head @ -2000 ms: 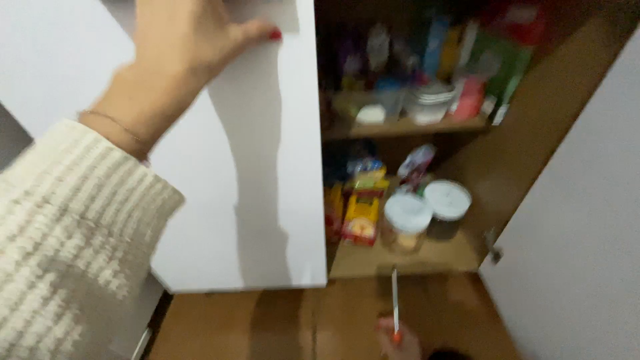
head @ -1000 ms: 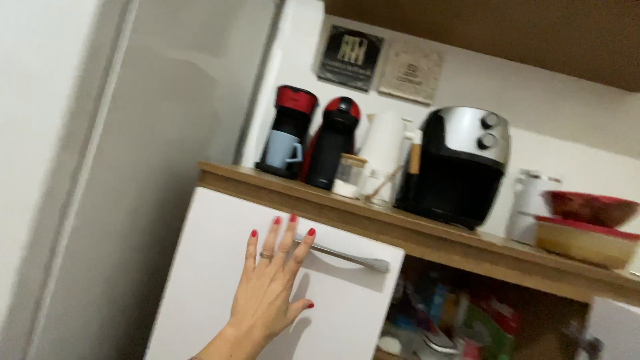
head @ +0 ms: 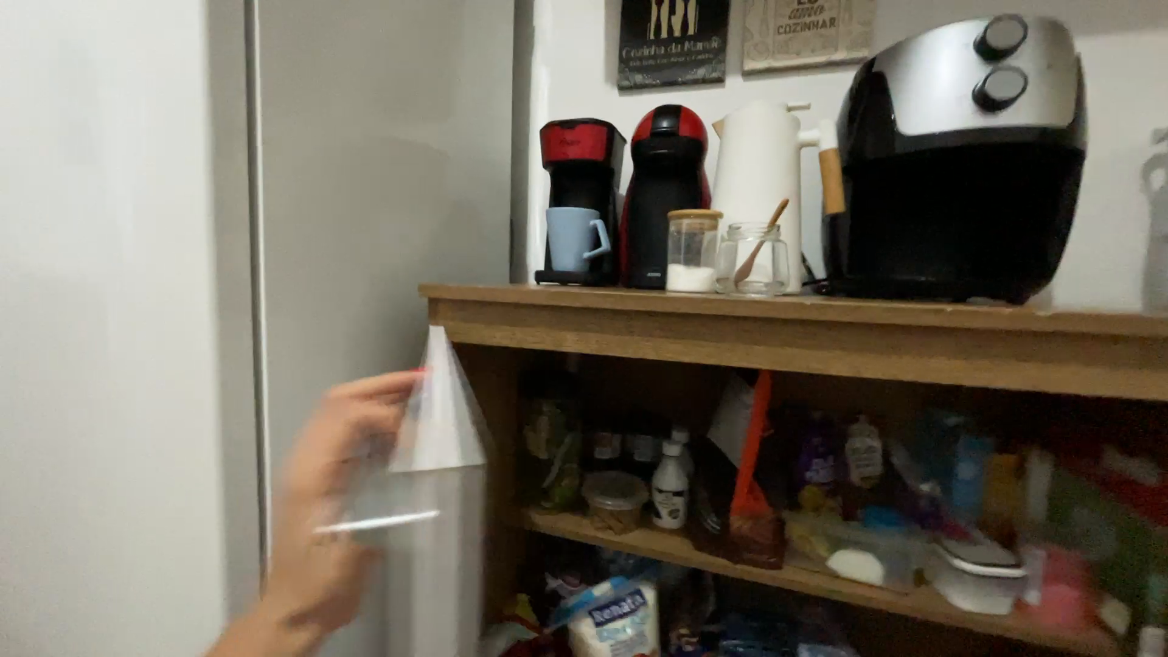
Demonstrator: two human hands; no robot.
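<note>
My left hand (head: pixel 333 493), blurred by motion, is at the white cabinet door (head: pixel 443 557), which stands swung outward and is seen nearly edge-on. Its fingers curl around the metal door handle (head: pixel 379 522); blur hides how firmly they close on it. To the right of the door, the wooden cabinet (head: pixel 794 351) shows its shelves. On the upper shelf are a glass jar (head: pixel 550 447), a small lidded tub (head: pixel 616 500), a white bottle (head: pixel 670 484) and an orange-handled utensil (head: pixel 753 447). My right hand is out of view.
The countertop holds a red and black coffee maker (head: pixel 581 182) with a blue mug (head: pixel 575 239), a capsule machine (head: pixel 669 196), a white kettle (head: pixel 757 182), glass jars (head: pixel 693 255) and an air fryer (head: pixel 958 164). A grey refrigerator (head: pixel 383 182) stands left. A white package (head: pixel 620 620) lies lower down.
The left-hand cabinet door, shut one second ago with my left hand spread over it, now stands open, and the shelves behind it show. My right hand, seen two seconds ago, has left the view.
</note>
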